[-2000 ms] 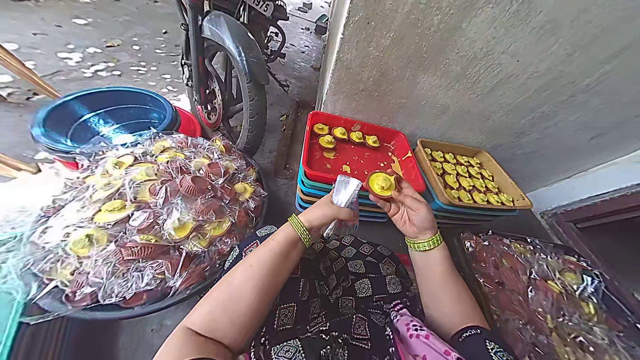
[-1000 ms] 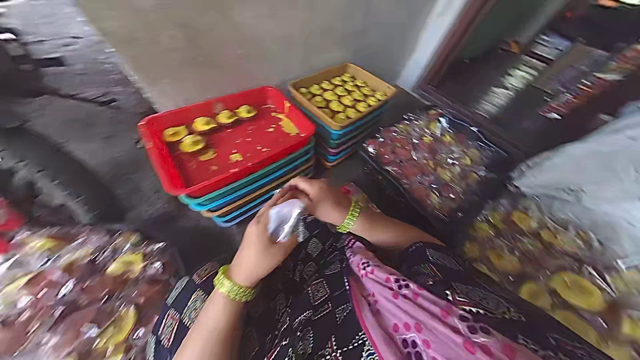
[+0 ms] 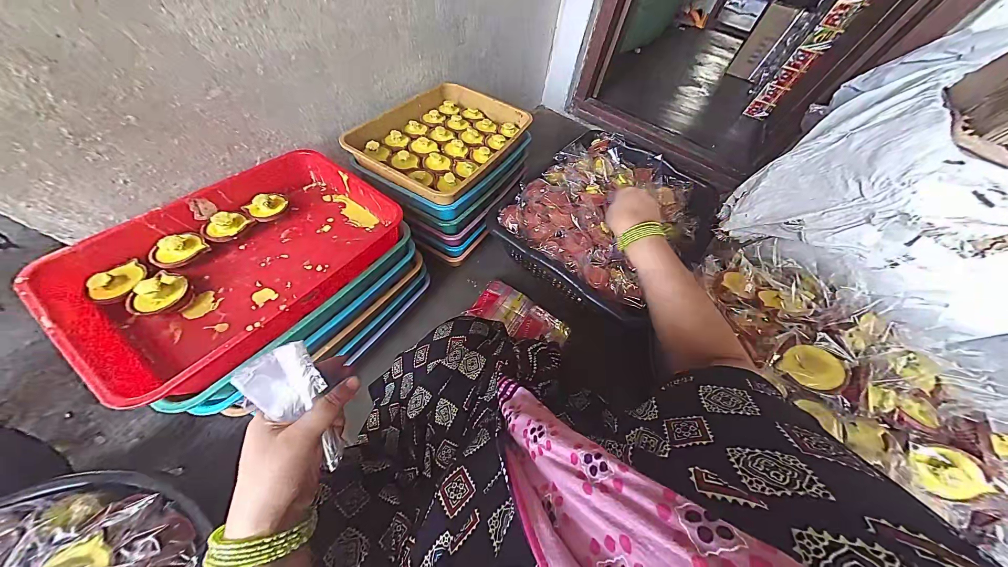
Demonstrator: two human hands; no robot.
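Observation:
My left hand (image 3: 287,457), with green bangles at the wrist, grips a bundle of clear plastic sleeves (image 3: 283,382) beside the red tray (image 3: 268,315). Several clay lamps filled with yellow wax (image 3: 178,249) stand along the left part of that tray, among yellow spills. My right hand (image 3: 632,211) reaches into a black plastic crate (image 3: 551,277), over wrapped clay lamps (image 3: 551,220); its fingertips are hidden, so I cannot tell whether it holds one. A tan tray (image 3: 370,118) full of yellow lamps tops the stack behind.
Coloured trays (image 3: 378,303) are stacked under the red one. A red printed packet (image 3: 520,311) lies before the crate. More wrapped lamps (image 3: 811,368) are heaped at right beside a white sack (image 3: 882,165), others in a round tub (image 3: 118,480) at lower left. A doorway (image 3: 669,87) opens beyond.
My hands, together over my lap one second ago, are now apart: the right one has moved over to the black crate. The yellow lamp seen earlier in my right hand is not visible there. The view has turned right.

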